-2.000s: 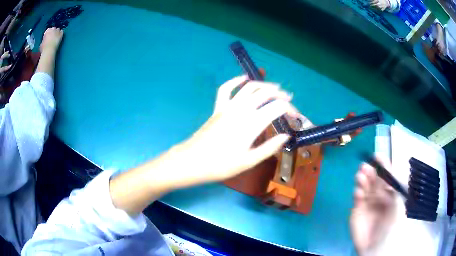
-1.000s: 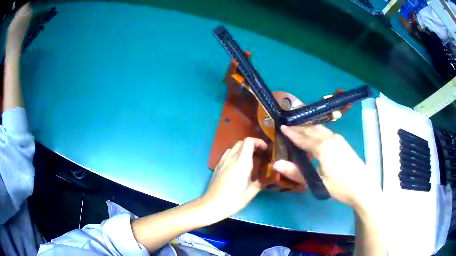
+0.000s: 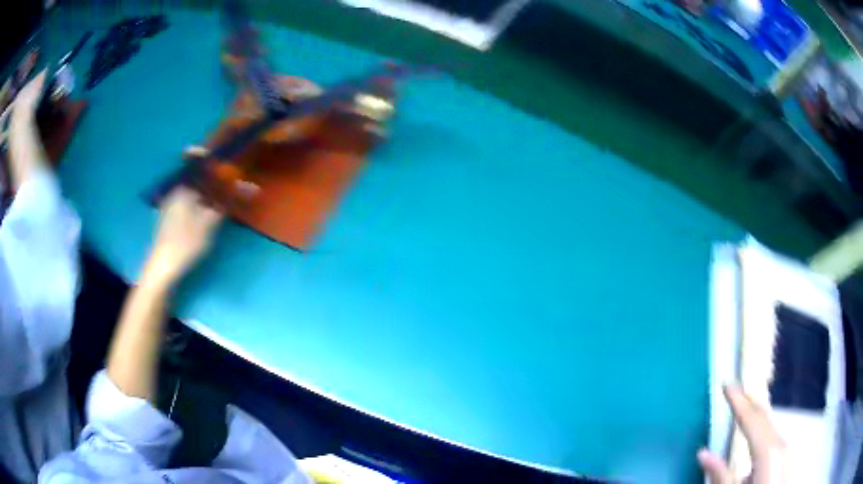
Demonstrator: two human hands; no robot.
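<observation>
The orange-red jig plate (image 3: 308,180) lies on the green bench at the upper left, blurred. A Y frame of black bars (image 3: 274,104) covers its arms. My left hand (image 3: 184,222) is at the lower left end of the frame, on or beside the bar end; the blur hides its fingers. My right hand (image 3: 752,440) is at the lower right, partly cut off, fingers apart and holding nothing visible, at the white sheets (image 3: 748,321). A row of black bars (image 3: 800,359) lies on the sheets.
Another person's hand and sleeve (image 3: 36,227) are at the far left, near a loose heap of black parts (image 3: 123,47). A dark green strip (image 3: 606,113) runs behind the bench. Beyond it are a blue crate (image 3: 771,33) and part of another person at the upper right.
The jig with the Y frame has moved from the centre to the upper left and turned. My left hand went with it. My right hand has left the frame and moved to the white sheets.
</observation>
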